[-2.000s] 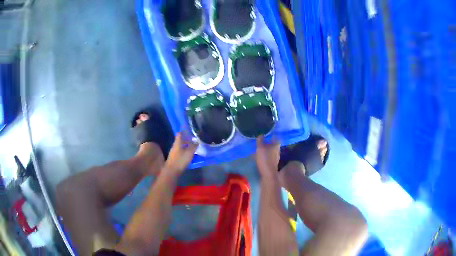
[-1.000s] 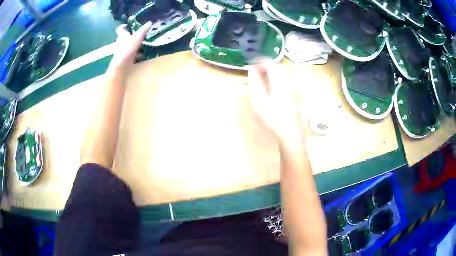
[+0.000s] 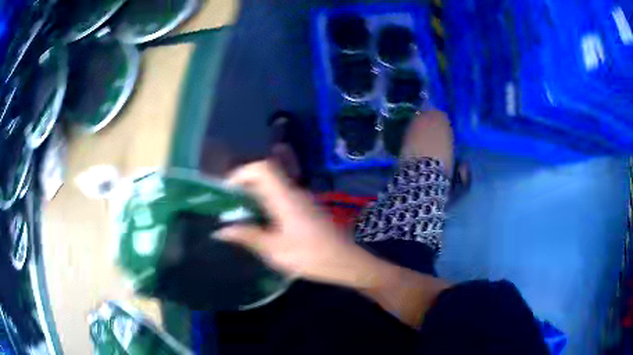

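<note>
A green housing (image 3: 142, 236) with a dark inner panel is raised near the bench's front edge, blurred by motion. My right hand (image 3: 277, 225) grips it by its right side, with the fingers spread over the rim and panel. The raised green end points left. A second green housing (image 3: 125, 333) lies on the bench at the bottom left, partly cut off. My left hand is not in view.
More housings (image 3: 97, 80) overlap on the bench at left. A small white round thing (image 3: 98, 182) lies on the cardboard (image 3: 156, 87). A blue crate (image 3: 323, 90) holds several housings on the floor beyond my knee. Stacked blue crates (image 3: 541, 76) stand at right. A red stool (image 3: 347, 208) shows partly.
The view has swung from the bench to the right, towards the floor crate. My right hand has taken hold of a housing and holds it up. My left hand has left the picture.
</note>
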